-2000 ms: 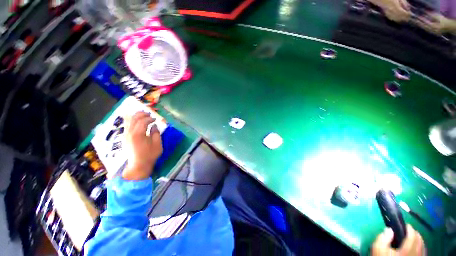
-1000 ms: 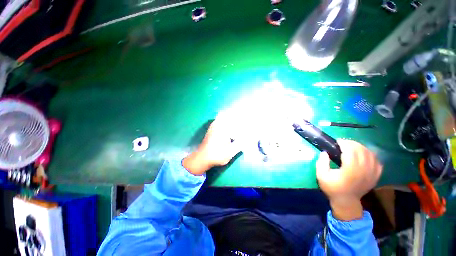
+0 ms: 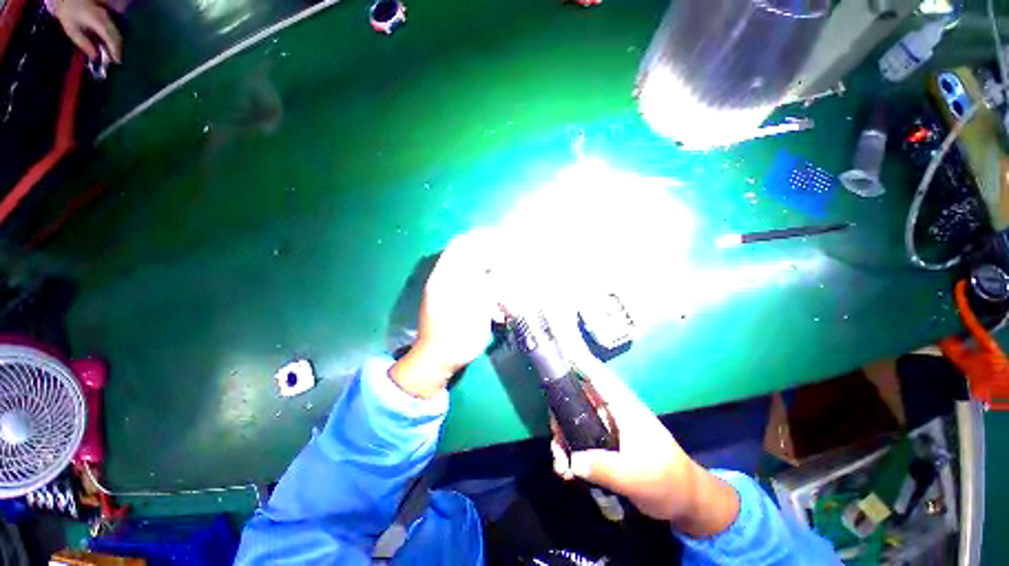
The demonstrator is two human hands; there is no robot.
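Observation:
My right hand (image 3: 631, 448) is closed around the black electric screwdriver (image 3: 572, 398), whose front end points up and left to my left hand. My left hand (image 3: 456, 304) is at the edge of the lamp glare, its fingers washed out; what it holds is lost in the glare. A small square watch case (image 3: 606, 321) lies on the green mat just right of the screwdriver. A small white back cover (image 3: 295, 378) with a dark centre hole lies on the mat to the left.
Silver lamp (image 3: 730, 66) above the glare. Black-handled pick (image 3: 791, 233), blue dotted pad (image 3: 802, 180) and clear tube (image 3: 869, 160) at right. Orange blow gun (image 3: 976, 348) at the right edge. Pink-framed fan (image 3: 39, 420) at left. Round unit (image 3: 387, 16) at the far side. Another person's hand (image 3: 89, 31) upper left.
The screwdriver in my right hand has moved left, from the right of the glare to my left hand. My left hand has come from the product box to the glare. Another person's hand has appeared.

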